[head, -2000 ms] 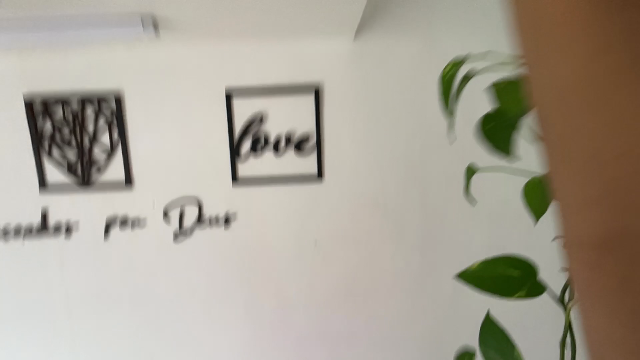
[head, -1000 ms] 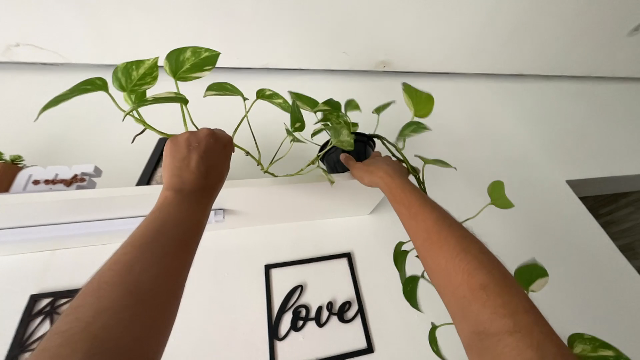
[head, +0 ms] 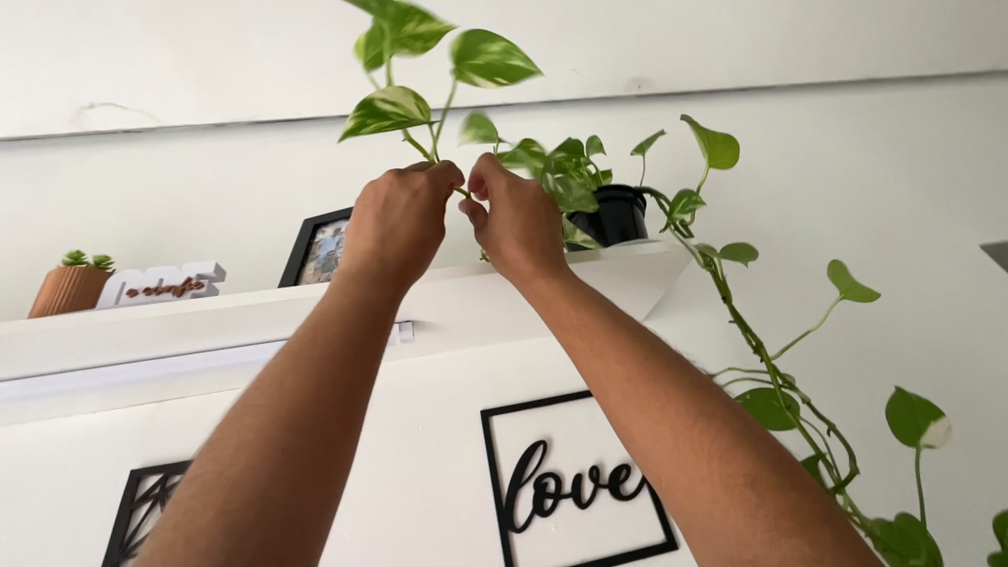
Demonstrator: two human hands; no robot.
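In the head view, my left hand (head: 405, 216) grips a green pothos vine (head: 417, 146) whose variegated leaves rise above it. Close beside it, my right hand (head: 516, 216) has thumb and fingertips around the same stem, which shows between the two hands. Just right of my right hand, a black plastic pot (head: 610, 216) stands on the white shelf (head: 583, 279), with small leaves growing from it. Other trailing vines (head: 740, 315) hang from the pot over the shelf's right end. My right hand hides part of the plant.
On the shelf stand a black photo frame (head: 298, 252), a white letter ornament (head: 201, 277) and a ribbed terracotta-coloured pot (head: 71, 290) with a succulent. Below hang a framed black "love" sign (head: 490, 465) and a geometric wall piece (head: 126, 508). A light tube (head: 197, 358) runs under the shelf.
My right hand has left the black pot and moved left to the vine beside my left hand. The leaves above my left hand stand more upright. The view has moved closer to the shelf.
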